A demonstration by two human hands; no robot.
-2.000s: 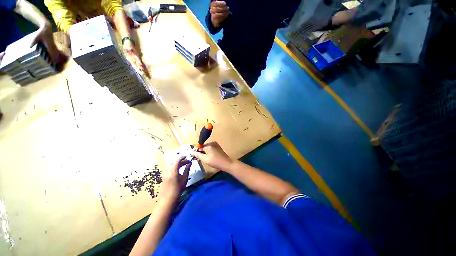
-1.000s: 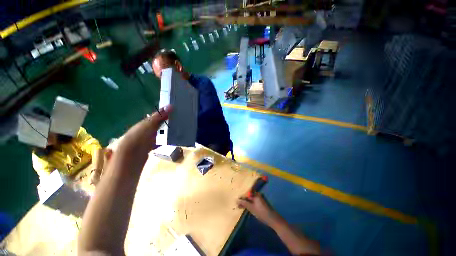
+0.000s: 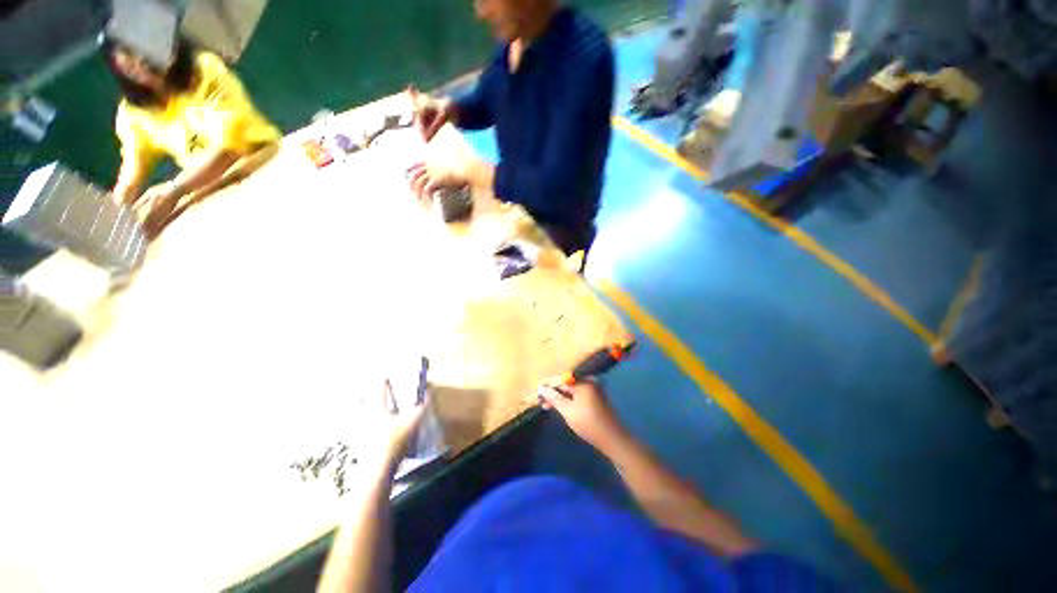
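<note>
My right hand point(image 3: 576, 404) holds the black and orange screwdriver point(image 3: 598, 364) over the table's right edge, its orange end up and to the right. My left hand point(image 3: 402, 426) is at a light metal panel point(image 3: 429, 438) near the front edge of the table, right of a scatter of small dark screws point(image 3: 330, 465). The panel looks raised or tilted and casts a shadow to its right. Glare and blur hide my left fingers and the panel's outline, but the hand appears to grip it.
The tan table point(image 3: 510, 336) is partly glaring white. A person in navy point(image 3: 554, 127) stands at the far right corner near a small stack point(image 3: 456, 203) and a dark silvery bag point(image 3: 512, 261). A person in yellow point(image 3: 191, 127) is beside a panel stack point(image 3: 81, 214).
The view has tilted back down. My left arm, raised high before, is now low at the panel by the front edge. My right hand still holds the screwdriver.
</note>
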